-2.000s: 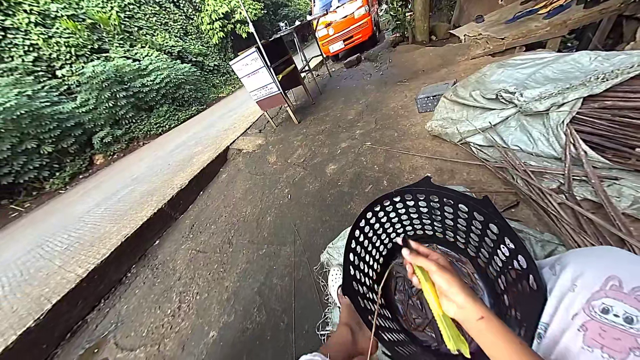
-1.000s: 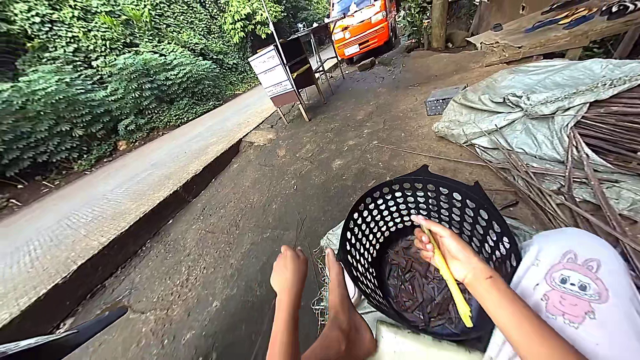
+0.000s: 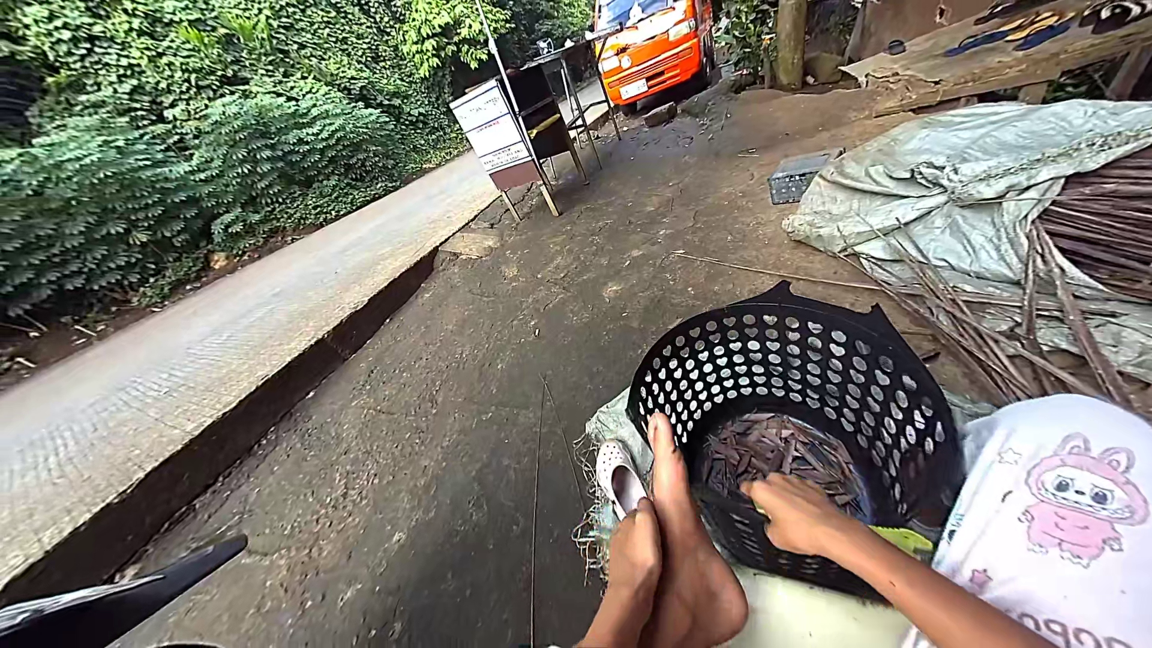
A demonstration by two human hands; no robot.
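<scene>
My left hand (image 3: pixel 634 544) is closed beside my bare foot (image 3: pixel 684 540), near a white perforated clog (image 3: pixel 619 477). Whether its fingers hold a thin strand is unclear. My right hand (image 3: pixel 792 513) is at the near rim of a round black plastic basket (image 3: pixel 783 333), closed around a long tool with a yellow handle (image 3: pixel 904 540); the handle shows past my forearm, and the rest is mostly hidden. Short brown strips (image 3: pixel 783 450) lie in the bottom of the basket. A thin strand (image 3: pixel 537 504) is visible over the ground left of my left hand.
Long brown stalks (image 3: pixel 1102 220) lie partly under a pale tarp (image 3: pixel 963 180) at the right. A grey crate (image 3: pixel 801 175) stands near it. Beyond are a signboard (image 3: pixel 493 126), an orange van (image 3: pixel 655 54) and a wooden platform (image 3: pixel 981 58) with sandals. A concrete road edge (image 3: pixel 297 387) runs along the left.
My left hand has moved right, closer to my foot. My right hand has come down from over the basket's inside to its near rim, with the yellow-handled tool still in it.
</scene>
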